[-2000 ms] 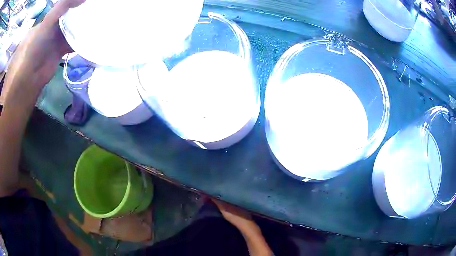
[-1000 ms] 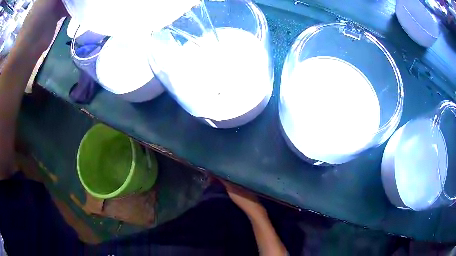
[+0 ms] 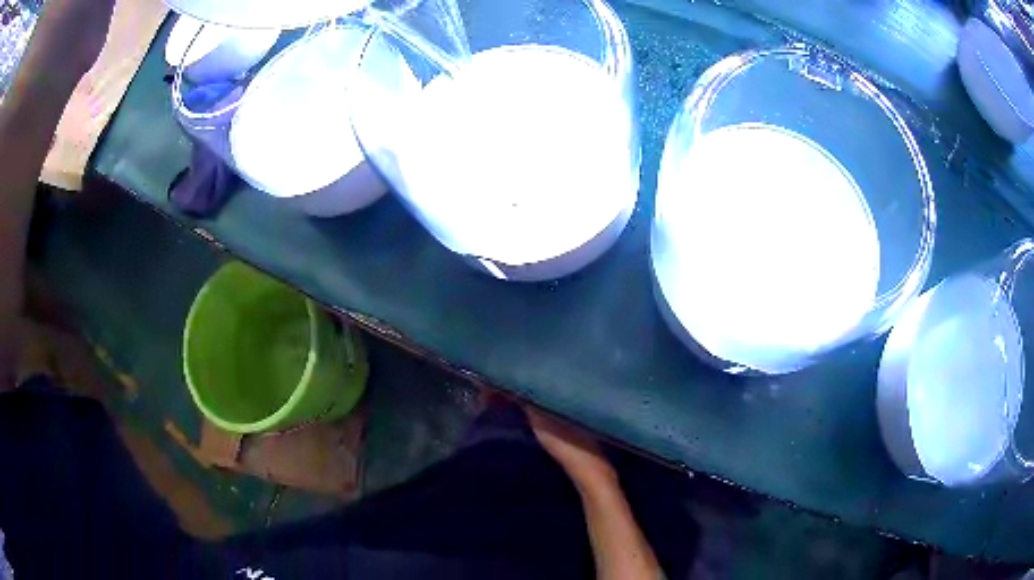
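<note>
A white vessel (image 3: 272,9), cut off by the top edge, is held over the bench. Clear streaks run from it into a large round tank (image 3: 522,147) with a clear wall and a bright white lower part. My left forearm rises at the far left, and my left hand is out of the picture. A second tank (image 3: 771,244) stands upright to the right. A smaller tank (image 3: 952,380) lies tilted at the right, cut off by the edge. My right hand (image 3: 544,425) is at the bench's front edge; its fingers are dark and hard to make out.
The dark-green bench (image 3: 567,340) curves across the view. At its left end are a white bowl (image 3: 306,125), a clear-rimmed cup (image 3: 210,102) and dark cloth (image 3: 202,187). A green bucket (image 3: 255,351) stands below on brown cardboard (image 3: 301,459). Another vessel (image 3: 998,74) is at the top right.
The held white vessel has gone up and largely out of the picture, with my left hand. Streaks now fall into the tank. The bench things have shifted right and up as the view moved.
</note>
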